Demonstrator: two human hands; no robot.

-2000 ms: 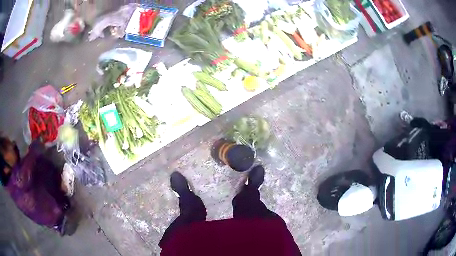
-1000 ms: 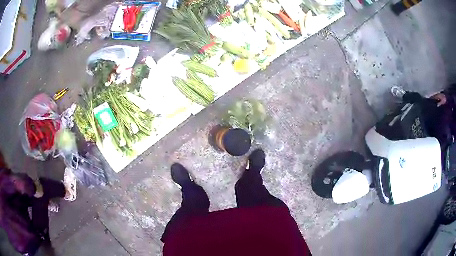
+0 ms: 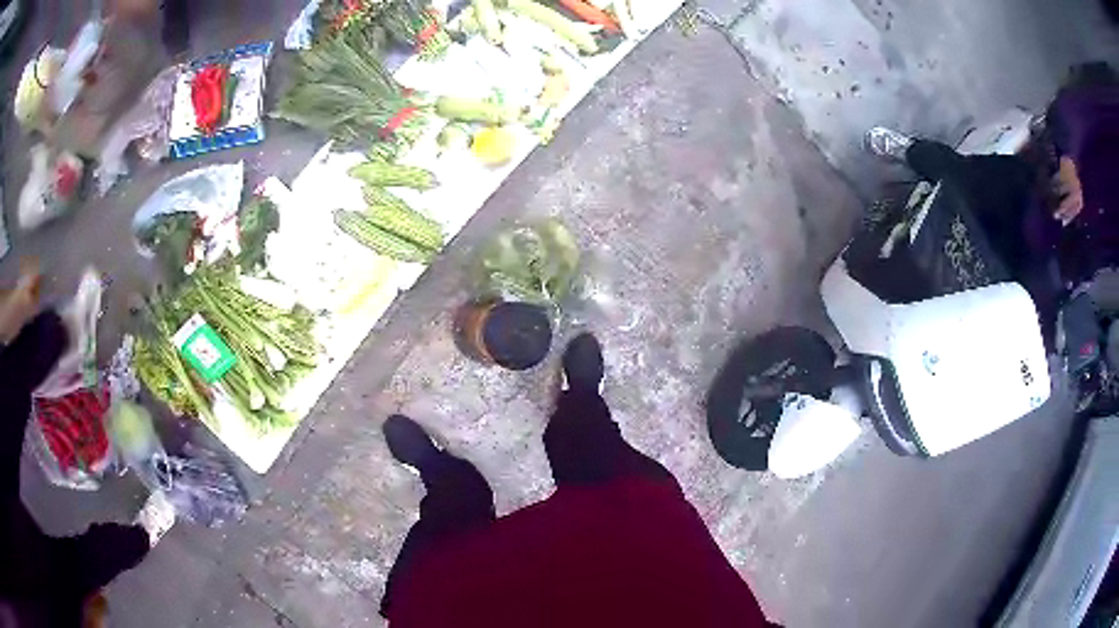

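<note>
Neither of my hands is in view. Vegetables lie on white sheeting (image 3: 307, 395) in front of me. Ribbed green gourds (image 3: 390, 226) lie near its edge, with a round yellow-orange cut piece (image 3: 492, 146) to their right. Leafy greens (image 3: 252, 347) with a green code card (image 3: 204, 348) lie at the left end. A long dark green bundle (image 3: 350, 92) with a red tie lies behind the gourds. Red chillies (image 3: 211, 98) lie on a blue-edged scale. More red chillies (image 3: 76, 429) are in a bag at the left.
A black-and-yellow bollard (image 3: 515, 334) stands before my feet, beside a bag of greens (image 3: 528, 260). A white scooter (image 3: 963, 368) stands at the right, with a person (image 3: 982, 172) behind it. Another person's dark sleeve (image 3: 74, 558) is at the left edge.
The view has turned, so the stall and scooter sit further left in the picture. The person at the left has an arm out over the bagged chillies.
</note>
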